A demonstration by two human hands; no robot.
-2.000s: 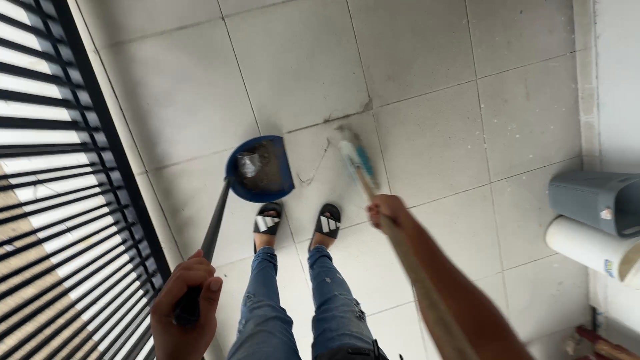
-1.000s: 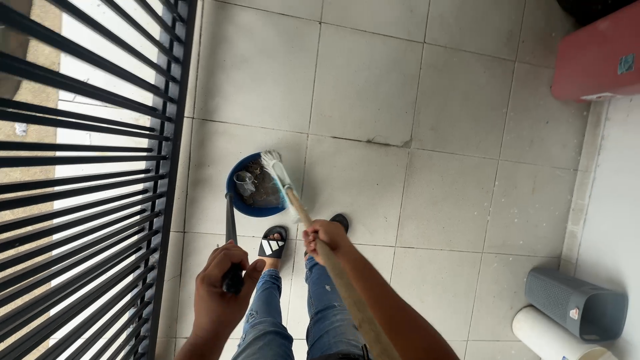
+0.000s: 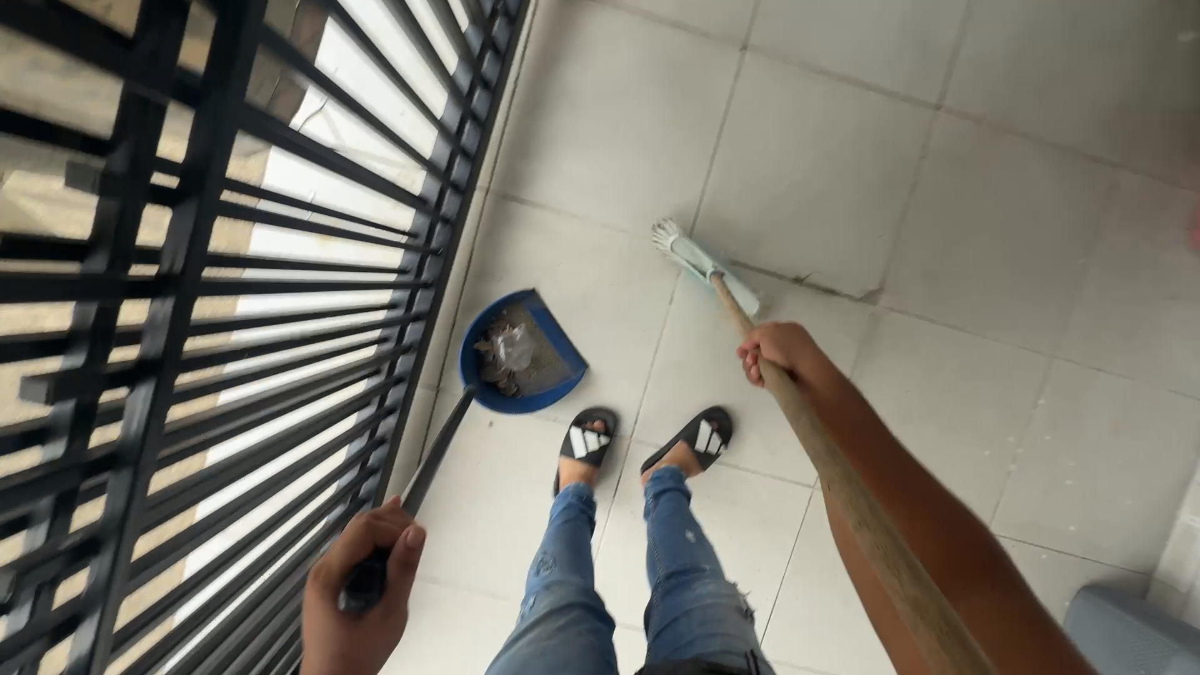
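Note:
My left hand point(image 3: 361, 586) is closed around the black handle of a long-handled blue dustpan point(image 3: 525, 401). The pan rests on the tiled floor beside the barred fence, its straight edge facing right. Dry debris and a crumpled piece of clear plastic point(image 3: 513, 347) lie inside it. With my right hand point(image 3: 780, 354) I grip the wooden stick of a broom point(image 3: 816, 427). The broom's pale head point(image 3: 708, 260) is over the floor to the right of the pan and apart from it, its whitish bristles pointing up and left.
A black metal barred fence point(image 3: 202, 187) runs along the left side. My feet in black slide sandals point(image 3: 589, 437) stand just below the dustpan and broom head. A chipped tile joint point(image 3: 806, 281) lies right of the broom head. A grey plastic container point(image 3: 1125, 633) shows at the lower right.
The broom head was at the dustpan one second ago and is now off to its right. Both hands have kept their holds. The view has turned, and the fence fills more of the left side.

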